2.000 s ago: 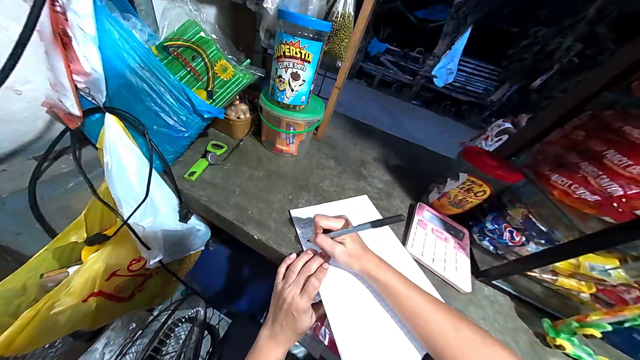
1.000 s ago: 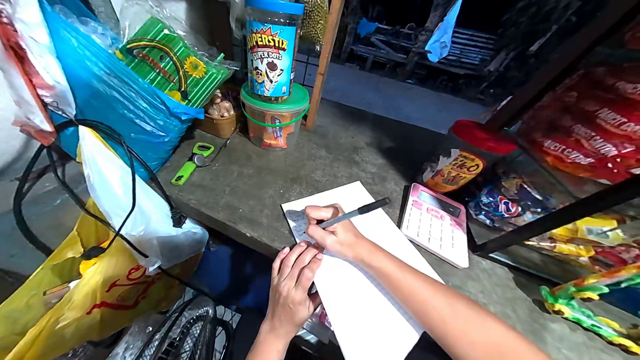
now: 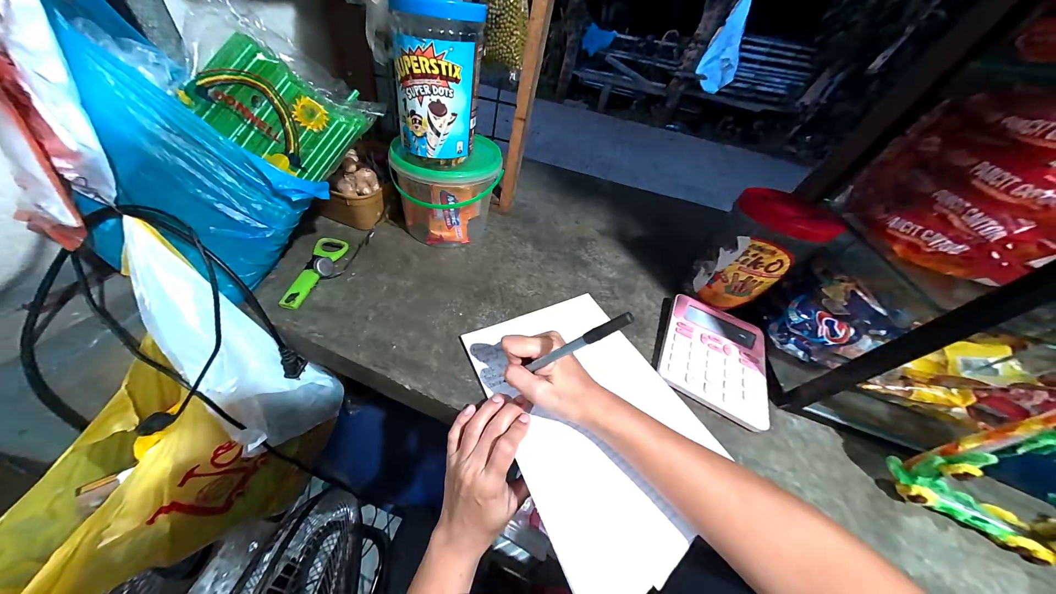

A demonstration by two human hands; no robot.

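Observation:
My right hand is closed around a capped-end pen, its tip hidden by my fingers over handwriting near the upper left of a white sheet of paper. The paper lies on a grey concrete counter, its lower part reaching past the edge. My left hand rests with fingers extended and close together at the paper's left edge, just below my right hand, and holds nothing that shows. A pink and white calculator lies on the counter to the right of the paper.
A green-handled peeler lies on the counter's left side. Behind stand a green-lidded tub, a blue-lidded Superstix jar and a garlic basket. A red-lidded jar stands beside a black-framed snack rack. Plastic bags and black cables hang left.
My right hand stays on the written part of the paper with the pen in it. My left hand remains at the paper's left edge. The view has shifted slightly.

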